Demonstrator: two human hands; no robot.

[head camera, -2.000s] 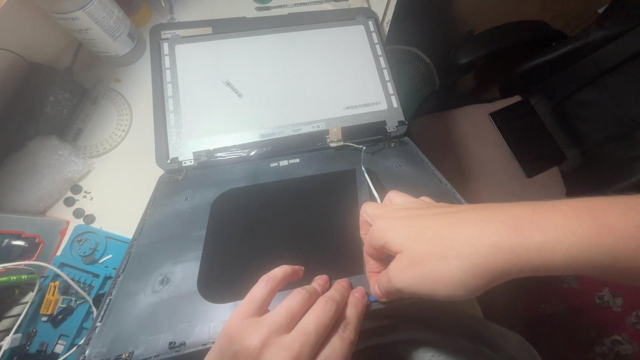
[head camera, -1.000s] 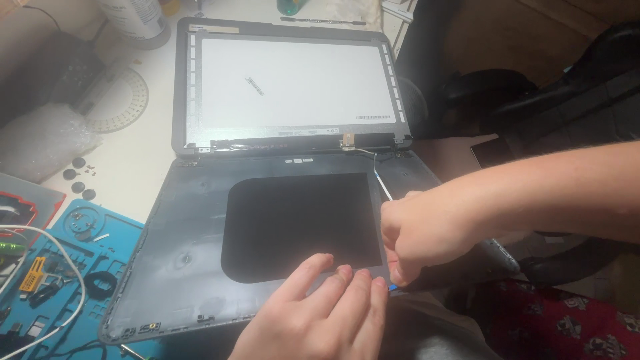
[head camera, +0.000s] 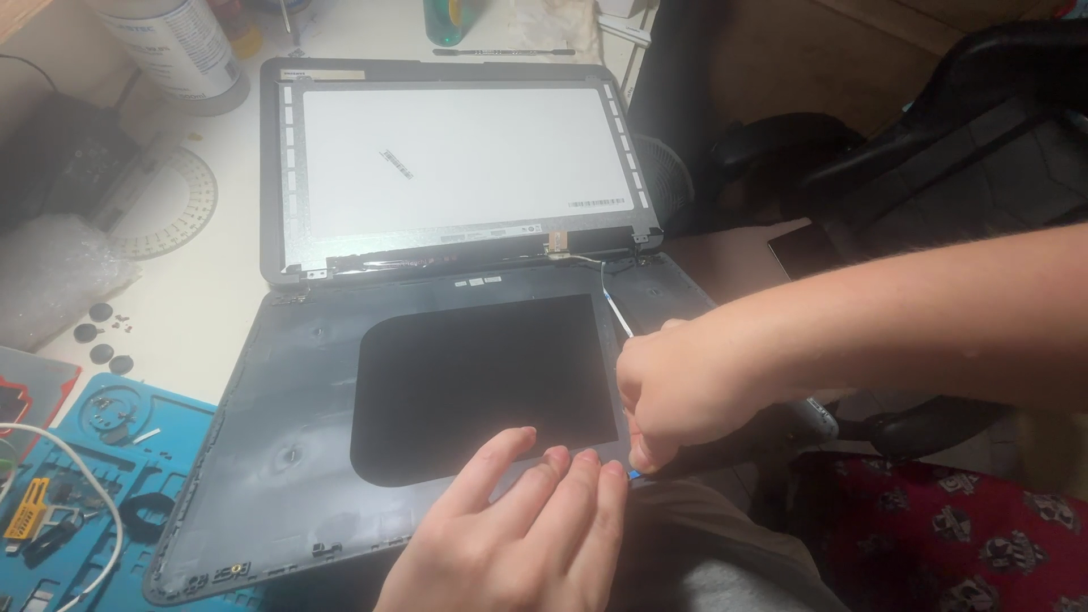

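Observation:
A laptop's dark plastic back cover, with a black rectangular sheet on its inner face, lies toward me below a display panel in its frame. A thin cable runs from the panel's lower edge down to my right hand. That hand is curled at the sheet's right side, its fingertips by a small blue tab; whether it pinches the tab or the cable is hidden. My left hand rests with spread fingers on the cover's near edge, holding nothing.
At the left are a blue repair mat with small parts, a white cable, round dark pads, a protractor and clear plastic wrap. A bottle stands behind. A black chair is at the right.
The view has shifted slightly. Both hands remain near the cover's near edge; no other plain change shows.

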